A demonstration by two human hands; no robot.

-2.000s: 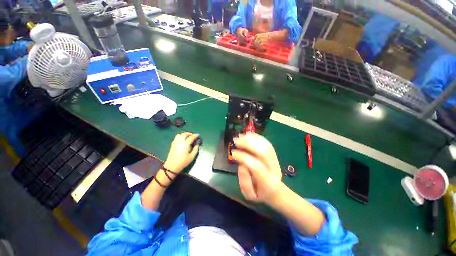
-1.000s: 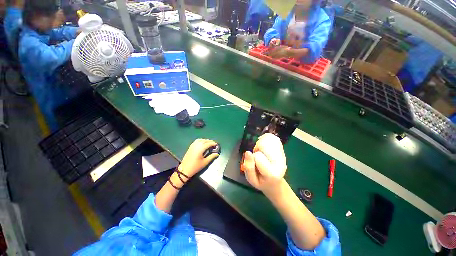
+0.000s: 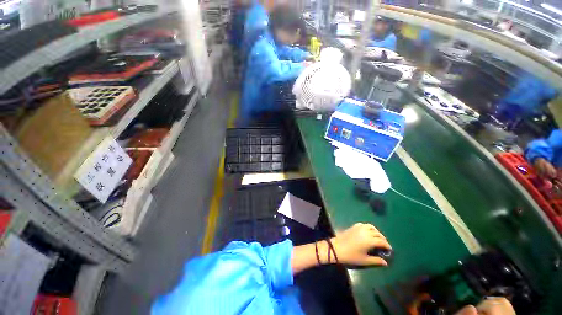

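Observation:
My left hand (image 3: 362, 246) rests at the bench's near edge, fingers closed round a small round black part (image 3: 380, 252). My right hand (image 3: 487, 307) is cut off by the bottom edge at the lower right; only blurred knuckles show, in front of the black press fixture (image 3: 493, 274). What it holds is hidden. The fixture is blurred, with orange bits low on its left. Two dark parts (image 3: 377, 205) lie beside the crumpled white cloth (image 3: 360, 167), left of the fixture.
A blue instrument (image 3: 363, 136) and white fan (image 3: 322, 83) stand farther up the green bench (image 3: 345, 212). Black trays (image 3: 254, 149) sit beside the bench. A person in blue (image 3: 265, 71) is beyond. Loaded shelves (image 3: 132, 80) are across the aisle. Red trays (image 3: 530, 184) lie at right.
The view has swung left, showing the shelves and aisle. The fixture and my right hand have shifted to the lower right edge. My left hand still holds the black part.

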